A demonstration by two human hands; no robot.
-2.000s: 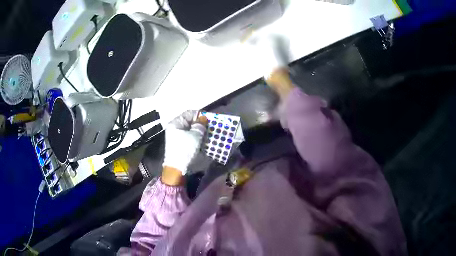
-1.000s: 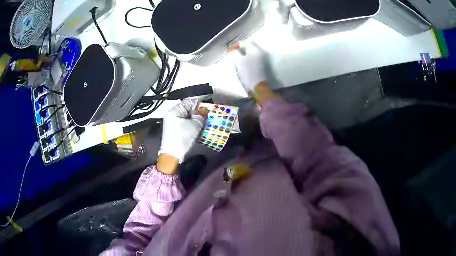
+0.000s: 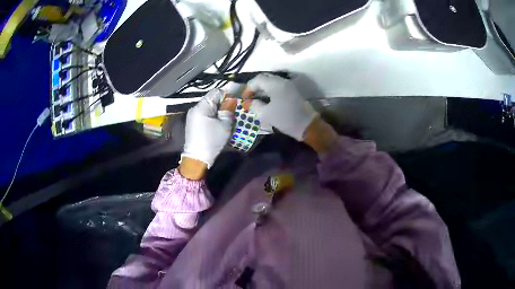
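Note:
The round label sheet (image 3: pixel 246 128), a white card with rows of dark blue dots, hangs at the bench's front edge. My left hand (image 3: pixel 208 125), in a white glove with bare fingertips, grips its upper left corner. My right hand (image 3: pixel 282 104), also gloved, is at the sheet's upper edge with thumb and fingers close together. Its fingers partly hide the sheet's top. I cannot tell if my right fingers hold a label or the sheet.
Speaker-like units stand on the white bench (image 3: pixel 350 73): one at left (image 3: pixel 148 48), one at top centre (image 3: pixel 308 14), others at right (image 3: pixel 452 22). Black cables (image 3: pixel 240 51) lie beside the left unit. A power strip (image 3: pixel 68 84) is at the bench's left end.
My right hand has moved from the centre unit's front to the label sheet beside my left hand. My left hand still holds the sheet. The view has shifted, so the units appear moved.

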